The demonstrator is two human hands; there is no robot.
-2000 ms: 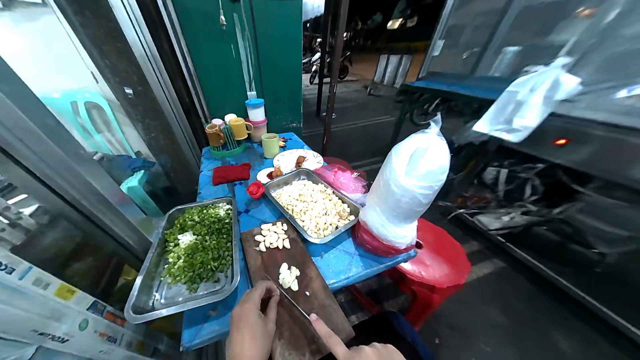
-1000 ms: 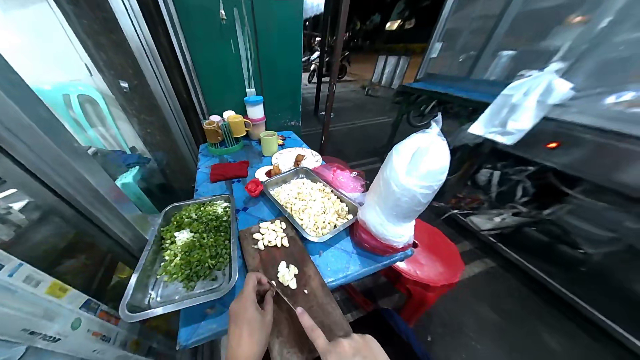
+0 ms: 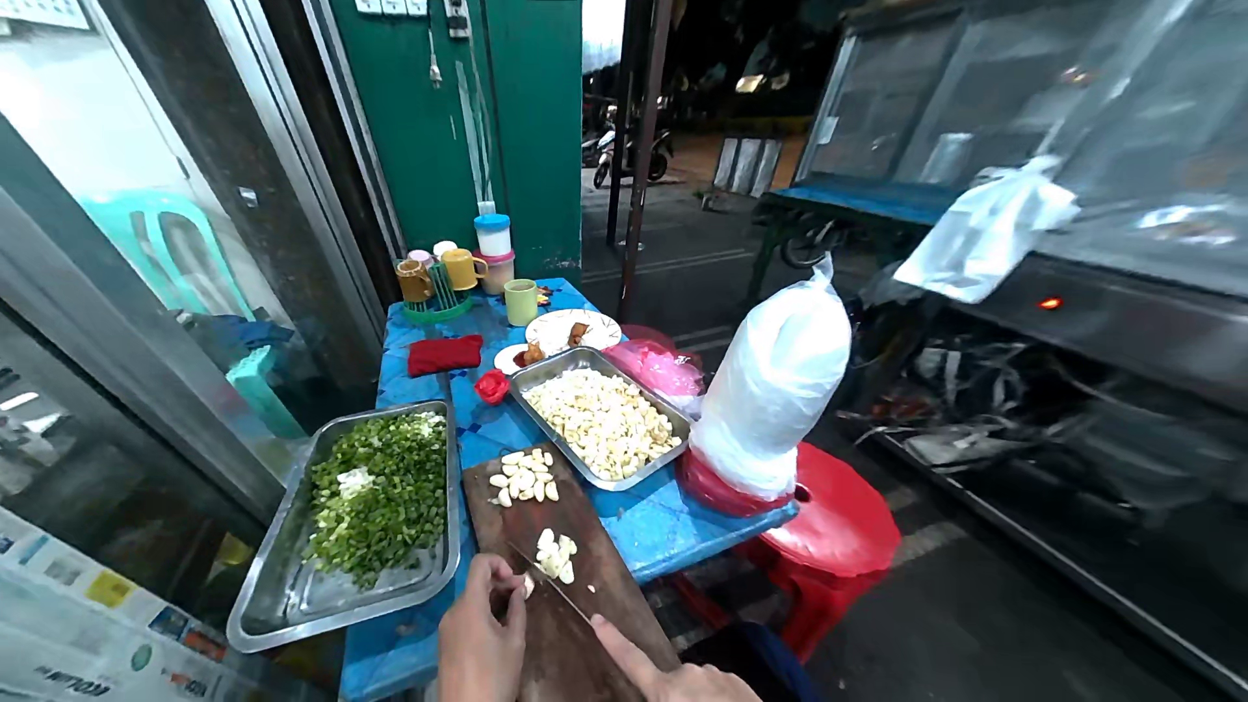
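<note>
On a dark wooden cutting board [image 3: 575,634], my left hand [image 3: 483,629] pinches a small pale garlic clove [image 3: 528,585] between thumb and fingers. My right hand [image 3: 668,668] grips a knife [image 3: 561,590], its index finger laid along the blade, whose tip lies beside the clove; the handle is hidden. Just past the blade sits a small pile of cut garlic [image 3: 556,556]. Whole peeled cloves [image 3: 525,477] lie at the board's far end. Behind the board, a metal tray holds chopped garlic [image 3: 604,419]. To the left, a larger metal tray [image 3: 244,614] holds chopped green onions [image 3: 385,487].
The blue-covered table [image 3: 663,531] also bears a red cloth [image 3: 445,355], plates [image 3: 575,331] with food, a green cup [image 3: 522,302] and a mug rack [image 3: 439,310]. A filled white plastic bag [image 3: 775,380] stands at the right edge, near a red stool [image 3: 838,526].
</note>
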